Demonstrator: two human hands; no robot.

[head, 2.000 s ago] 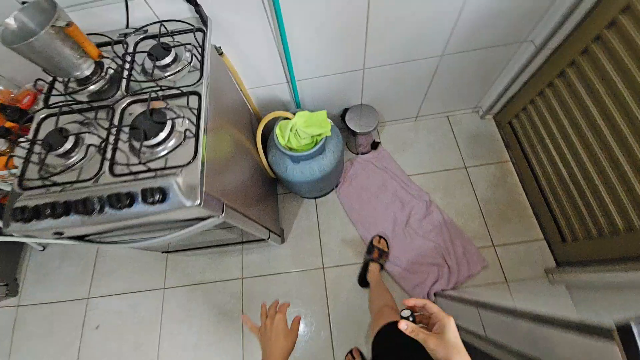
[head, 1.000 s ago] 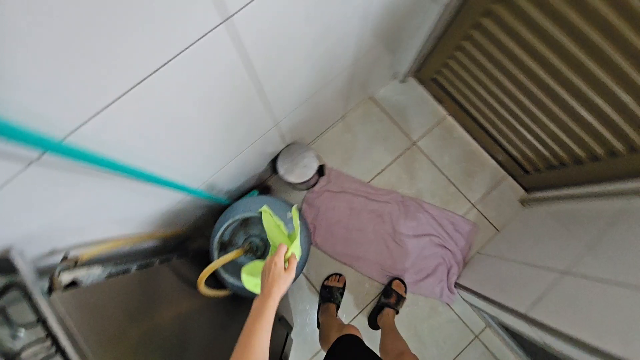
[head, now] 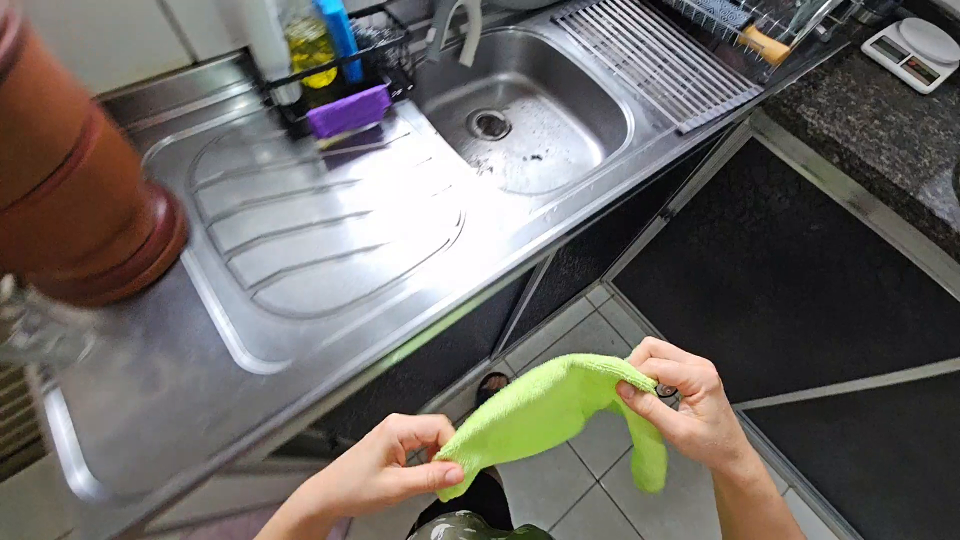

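A lime green cloth [head: 536, 412] is stretched between my two hands above the tiled floor, in front of the counter. My left hand [head: 397, 461] pinches its lower left end between thumb and fingers. At the cloth's upper right, my right hand [head: 686, 397] grips the edge, and a loose flap hangs down beside it. A small dark round item [head: 665, 391] shows partly among the right fingers. Beyond the cloth lies the stainless steel sink basin [head: 525, 112] with its ribbed drainboard [head: 322, 232].
A terracotta cylinder [head: 82, 172] stands at the counter's left. A caddy with bottles and a purple cloth [head: 349, 112] sits behind the drainboard. Right of the basin are a roll-up drying rack [head: 656, 56], a dish rack and a white kitchen scale [head: 911, 52]. Dark cabinet doors [head: 810, 262] border the floor.
The green cloth lay on the gas cylinder, then one hand took hold of it there; now both hands hold it stretched. The view has swung from the stove corner to the sink.
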